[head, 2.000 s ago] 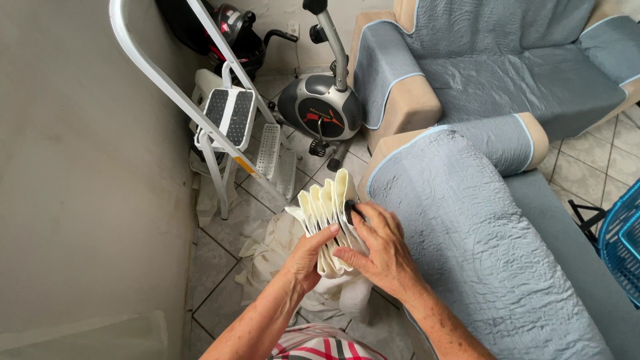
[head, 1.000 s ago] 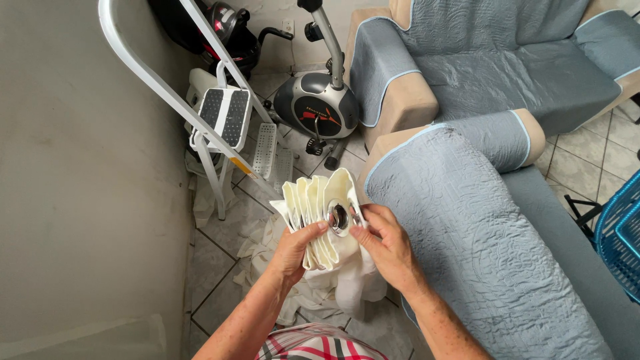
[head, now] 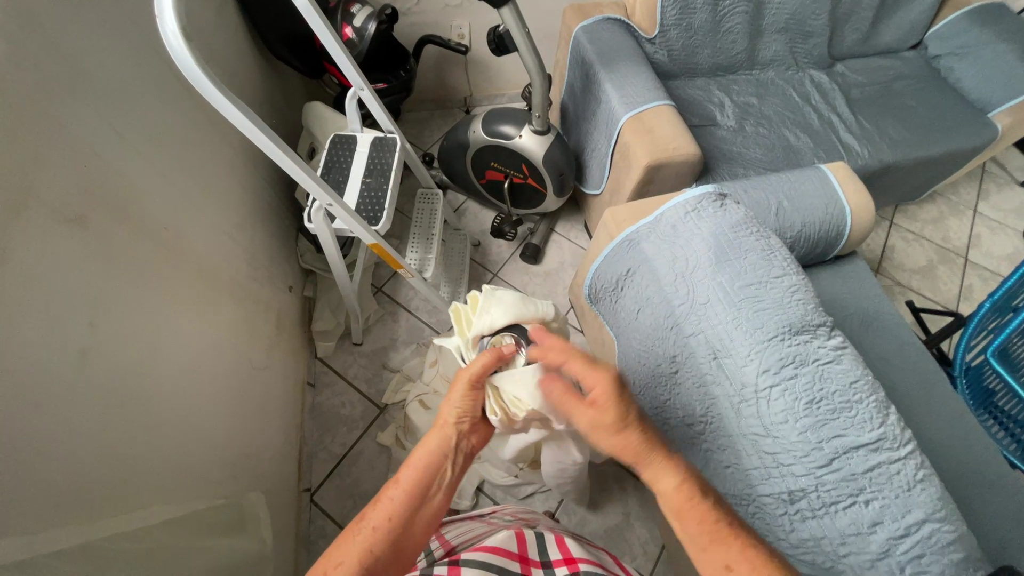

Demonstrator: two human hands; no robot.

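Cream fabric (head: 512, 310), gathered in folds like the grommet heading of a curtain, is bunched in my left hand (head: 470, 400). My left thumb presses on a shiny metal ring with a dark part (head: 506, 346) set among the folds. Just right of the ring is my right hand (head: 588, 396), blurred, its fingers spread beside the fabric; whether a fingertip touches the dark part cannot be told. The rest of the white cloth (head: 524, 456) hangs below the hands toward the floor, its lower part heaped on the tiles.
A white folding step ladder (head: 360, 180) leans along the left wall (head: 144, 280). Behind it are an exercise bike (head: 508, 160) and a black and red object (head: 360, 48). Sofas with grey-blue quilted covers (head: 720, 320) fill the right. A blue plastic basket (head: 996, 360) is at the right edge.
My right hand has come off the gathered folds and spread its fingers. The fabric, earlier a row of upright pleats, is now bunched around the ring. My left hand keeps its hold.
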